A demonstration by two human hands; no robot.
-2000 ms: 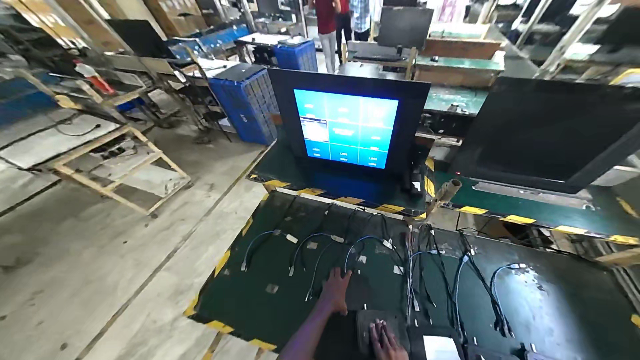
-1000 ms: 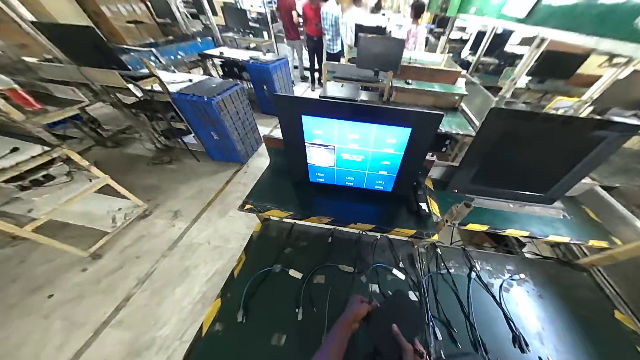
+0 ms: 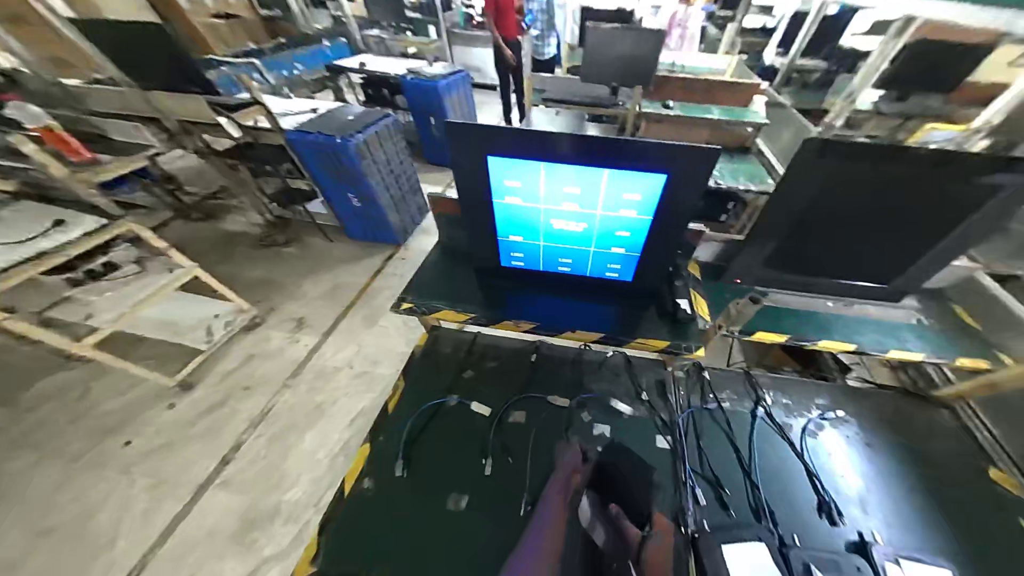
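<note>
At the bottom centre, over the dark green bench top point(image 3: 400, 520), my right hand point(image 3: 624, 524) is closed on a black boxy device point(image 3: 624, 480), tilted up from the bench. My left hand point(image 3: 571, 466) touches the device's left side near a cable end; blur hides whether its fingers grip anything. Short cables with white tags, one of them a blue cable point(image 3: 412, 424), lie to the left of and beyond my hands. A bundle of black cables point(image 3: 704, 448) runs down just right of the device. More black devices point(image 3: 740, 552) with white labels lie at the bottom right.
A lit monitor point(image 3: 572, 220) stands on a shelf beyond the bench, with a dark monitor point(image 3: 872, 224) to its right. Yellow and black tape point(image 3: 584, 336) marks the shelf edge. Blue crates point(image 3: 360, 176) stand on the floor at left. A person in red point(image 3: 506, 48) is in the background.
Two seconds ago my left hand lay spread over the bench; now it is at the black device, which has been raised and tilted between my hands.
</note>
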